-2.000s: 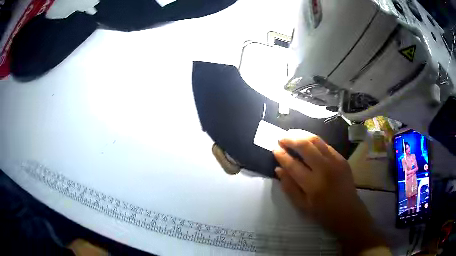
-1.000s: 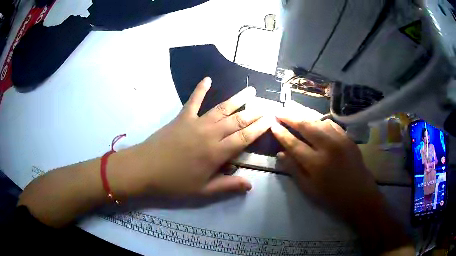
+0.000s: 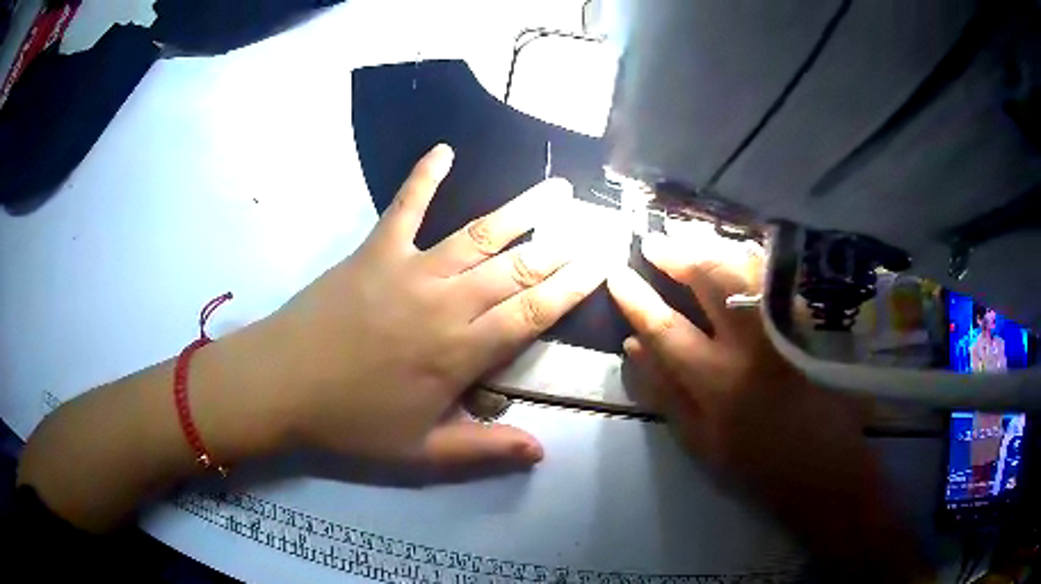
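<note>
A curved black fabric piece (image 3: 400, 126) lies flat under the bright lamp, its right part beneath the presser foot (image 3: 637, 205). My left hand (image 3: 445, 297) lies flat on it with fingers spread, fingertips close to the foot. My right hand (image 3: 696, 331) is at the right of the foot, its fingertips pressing on the fabric close to my left fingertips. The white label is hidden or washed out by glare at the fingertips. Neither hand grips anything that I can see.
The white machine head (image 3: 833, 126) fills the upper right. A lit smartphone (image 3: 979, 422) stands at the right edge. Other black pieces (image 3: 80, 114) lie at upper left. A printed ruler scale (image 3: 343, 548) runs along the front edge. The bed plate edge (image 3: 571, 376) shows below my fingers.
My left hand has come in from the left onto the fabric. The white label no longer shows clearly in my right fingers. The view has moved closer to the machine head.
</note>
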